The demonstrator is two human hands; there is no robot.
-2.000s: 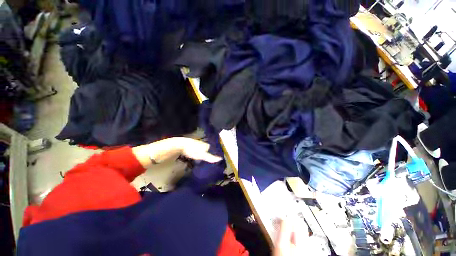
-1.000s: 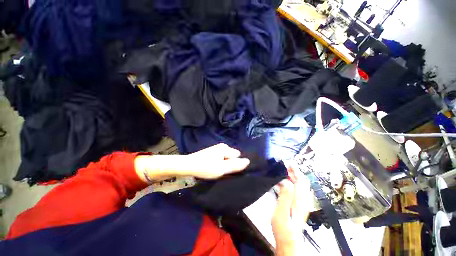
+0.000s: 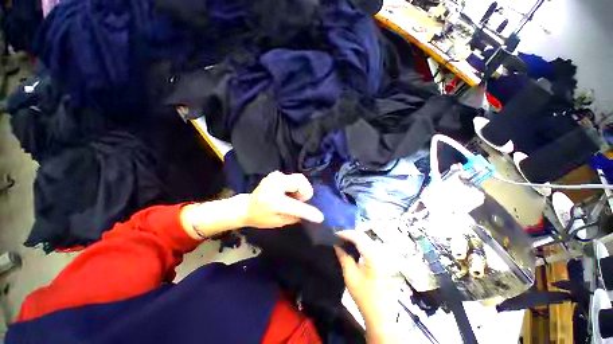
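Note:
My left hand (image 3: pixel 281 203) grips the edge of a dark garment piece (image 3: pixel 296 259) in front of my body. My right hand (image 3: pixel 359 265) holds the same cloth beside it, its fingertips on the cloth's edge. The cloth hangs down from both hands towards my lap, left of the sewing machine (image 3: pixel 464 248). The machine head is brightly lit, and its needle area is too glared to make out. A long narrow black strip (image 3: pixel 452 299) lies across the machine's front and the white table.
A large navy and charcoal garment heap (image 3: pixel 296 80) fills the back and left. A white curved hose (image 3: pixel 437 149) stands above the machine. A thin dark tool (image 3: pixel 418 321) lies on the white table (image 3: pixel 494 322). Black thread cones (image 3: pixel 558 148) stand at the right.
Both hands have moved left, away from the machine, with the dark cloth. The cloth was stretched towards the machine head and now hangs lower in front of me.

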